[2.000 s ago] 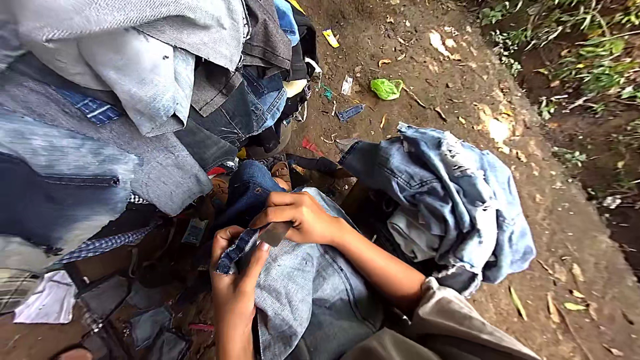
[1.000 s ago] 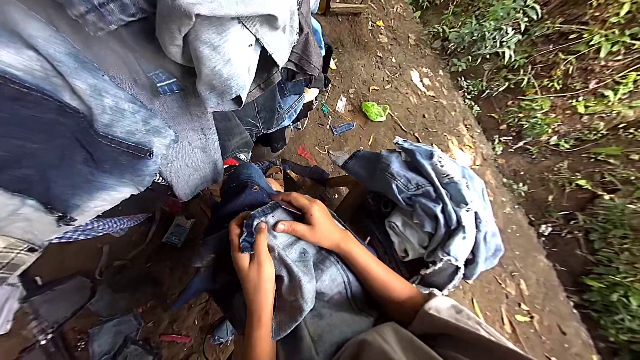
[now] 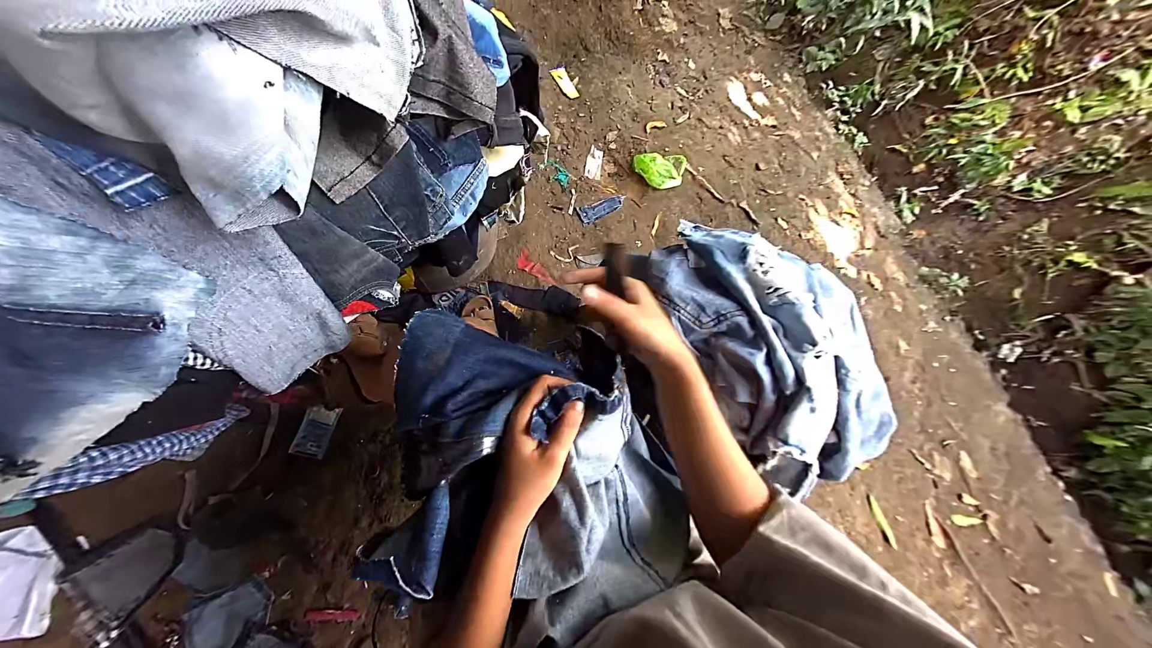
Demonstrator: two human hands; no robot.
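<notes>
My left hand (image 3: 538, 445) grips the dark blue edge of a faded denim garment (image 3: 585, 513) that lies over my lap. My right hand (image 3: 634, 319) is raised above and to the right of it, away from the cloth, with a small dark flat blade-like tool (image 3: 616, 270) between thumb and fingers; motion blurs it. Darker blue denim (image 3: 468, 369) spreads to the left of my left hand. Just right of my right forearm lies a bundle of light blue, frayed jeans (image 3: 774, 342).
A large heap of denim pieces (image 3: 270, 135) rises at upper left. Cut denim scraps (image 3: 225, 612) lie on the ground at lower left. A green plastic bag (image 3: 659, 170) and a small denim strip (image 3: 600, 210) lie on the dirt ahead. Plants (image 3: 999, 135) line the bank at right.
My right hand has moved away from the denim and from my left hand, up and to the right. My left hand still holds the denim. The view has shifted.
</notes>
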